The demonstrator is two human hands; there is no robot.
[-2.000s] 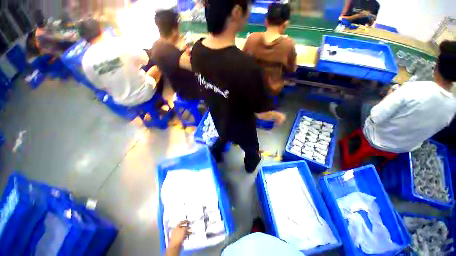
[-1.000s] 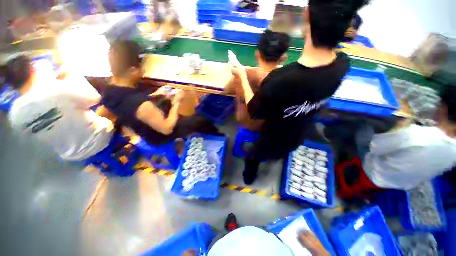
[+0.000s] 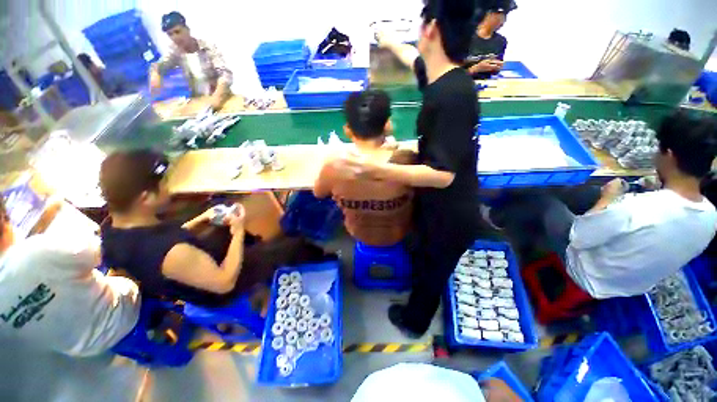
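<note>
My right hand or forearm [image 3: 495, 390] shows only as a small skin-coloured patch at the bottom edge, over a blue crate [image 3: 512, 379]; its fingers are cut off. My left hand is not in view. A pale rounded shape [image 3: 418, 383], possibly my clothing or cap, covers the bottom centre. Ahead on the floor, one blue crate [image 3: 338, 357] holds ring-shaped white-grey pieces [image 3: 303, 322] on its left side. Another blue crate [image 3: 531, 334] holds pale pieces [image 3: 486, 294] laid in rows.
A person in black [image 3: 448, 157] stands between the crates, an arm across a seated person's back [image 3: 369, 192]. Others sit along the bench [image 3: 212, 169] and green conveyor [image 3: 299, 126]. Blue crates [image 3: 601, 365] stand lower right. Yellow-black tape [image 3: 389, 347] crosses the floor.
The view has tilted up, so the nearest crates have slid to or beyond the bottom edge. My left hand has left the picture. The standing person's arm now reaches across the seated person's back.
</note>
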